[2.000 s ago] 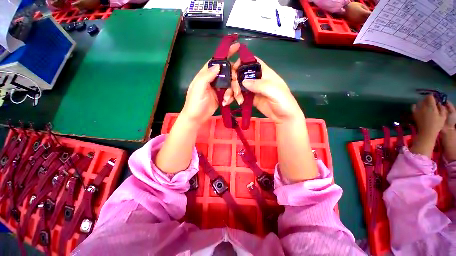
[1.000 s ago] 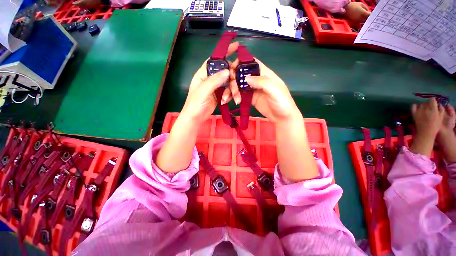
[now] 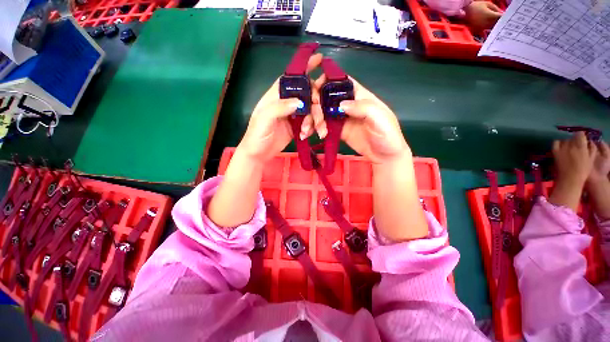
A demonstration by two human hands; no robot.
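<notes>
My left hand (image 3: pixel 266 130) holds a smartwatch (image 3: pixel 294 89) with a dark red strap, its thumb on the lower part of the screen. My right hand (image 3: pixel 373 127) holds a second smartwatch (image 3: pixel 336 91), its thumb on the lower right of that screen. Both screens are dark with a small line of pale text and a blue-white spot by the thumb. The watches are upright side by side, straps hanging down. A red compartment tray (image 3: pixel 298 206) lies below my forearms, with several watches lying in it, some face down; my sleeves hide parts of it.
Crowded red watch tray (image 3: pixel 160 204) at left; green board (image 3: pixel 160 93) behind it. Blue-cased instrument (image 3: pixel 60 63) at far left. Calculator (image 3: pixel 277 9), clipboard (image 3: pixel 354 25) and printed sheet (image 3: pixel 548 40) at the back. At right, another person's hands (image 3: pixel 576 157) over a red tray (image 3: pixel 480 200).
Both screens changed from several lit menu items to a short text line with a blue-white spot. My thumbs shifted slightly on the screens; both watches are still held.
</notes>
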